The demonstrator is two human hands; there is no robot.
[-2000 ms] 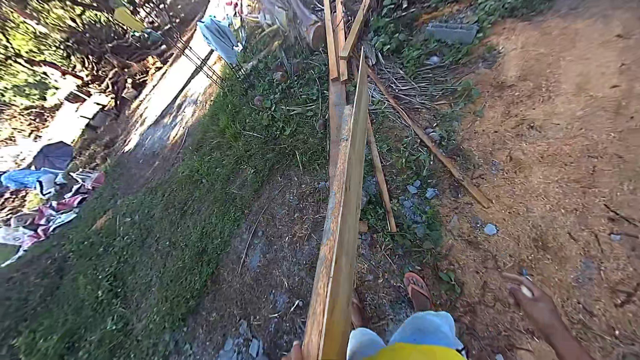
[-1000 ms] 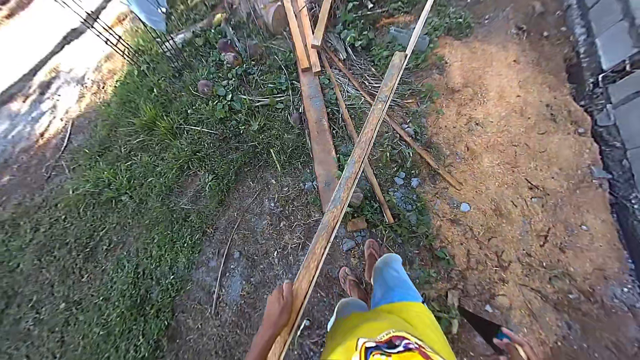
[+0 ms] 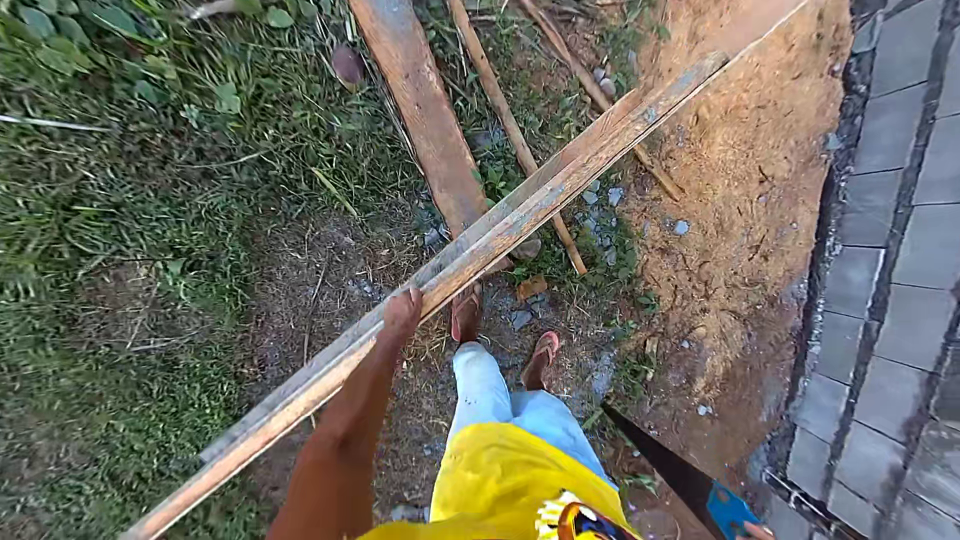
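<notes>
My left hand (image 3: 403, 309) is closed on a long wooden plank (image 3: 517, 225), which slants from the lower left to the upper right in front of my feet. At the lower right edge, my right hand (image 3: 754, 531) holds a handsaw (image 3: 671, 463) by its blue handle; the dark blade points up and left toward my legs. Most of that hand is cut off by the frame. Beyond the long plank, a wide weathered board (image 3: 431, 112) lies on the ground, its near end close to my foot.
Thin wooden strips (image 3: 499, 105) lie past the plank, with small stones (image 3: 681, 227) nearby. Grass (image 3: 150, 225) spreads on the left. Bare orange soil (image 3: 735, 187) and a grey block wall or paving (image 3: 862, 277) are on the right. My sandalled feet (image 3: 541, 356) stand in the middle.
The long plank has swung from nearly upright in view to a strong slant. The saw, partly visible one second ago, now shows more of its blade. The view has shifted right and downward.
</notes>
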